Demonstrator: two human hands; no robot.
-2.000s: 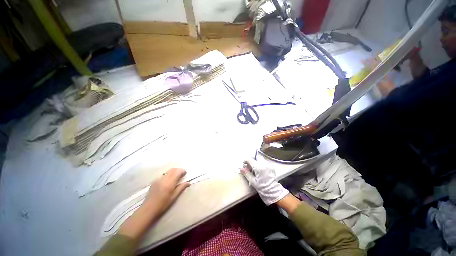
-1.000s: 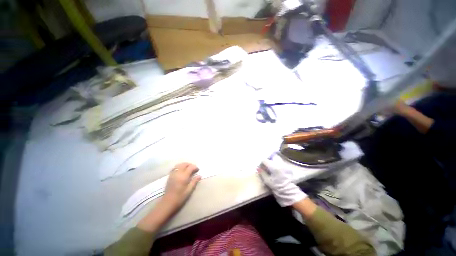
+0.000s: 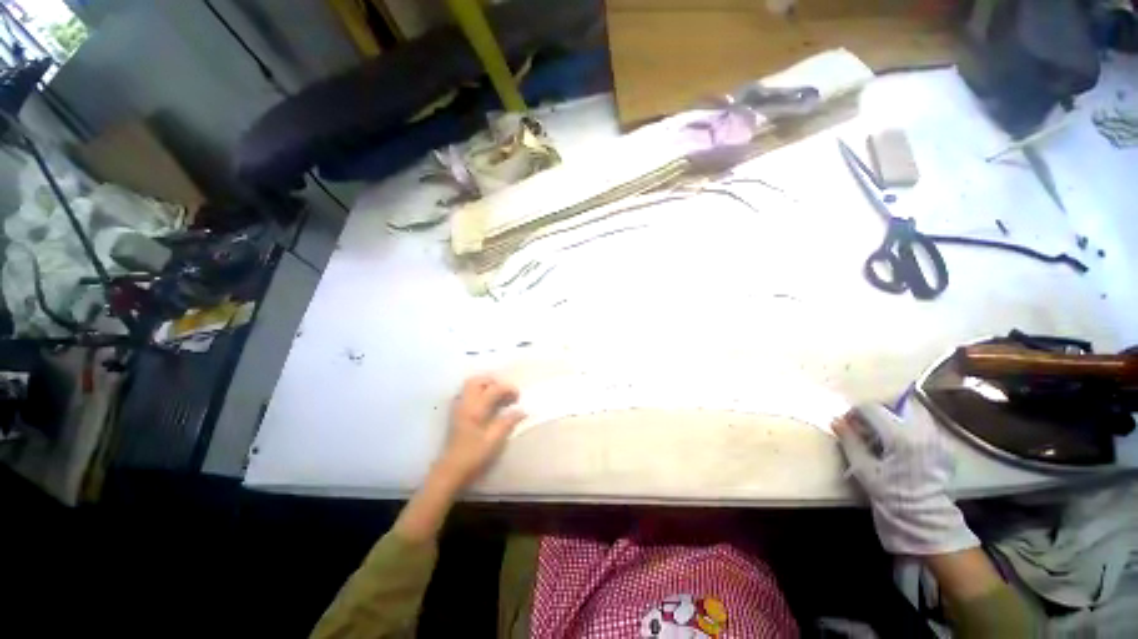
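Note:
An off-white curved fabric strip (image 3: 674, 407) lies along the near part of the white table, its lower edge arching between my hands. My left hand (image 3: 484, 418), bare, has its fingertips and thumb on the strip's left end. My right hand (image 3: 901, 468), in a white glove, has its fingertips on the right end; part of its grip is hidden. The steam iron (image 3: 1042, 406), with a brown handle, is parked just right of the glove. More pale strips (image 3: 612, 256) lie mid-table, their outlines faint in the glare.
A layered stack of cut pieces (image 3: 587, 197) lies at the back with a lilac scrap (image 3: 721, 130) on it. Open shears (image 3: 905, 256), a dark cord (image 3: 1011, 246) and a small beige block (image 3: 892, 157) are back right. Crumpled scraps (image 3: 512, 152) lie left of the stack.
The view has turned left, so the table things appear farther right. My hands are farther apart, with one strip spread between them. The strips beside my left forearm no longer show there.

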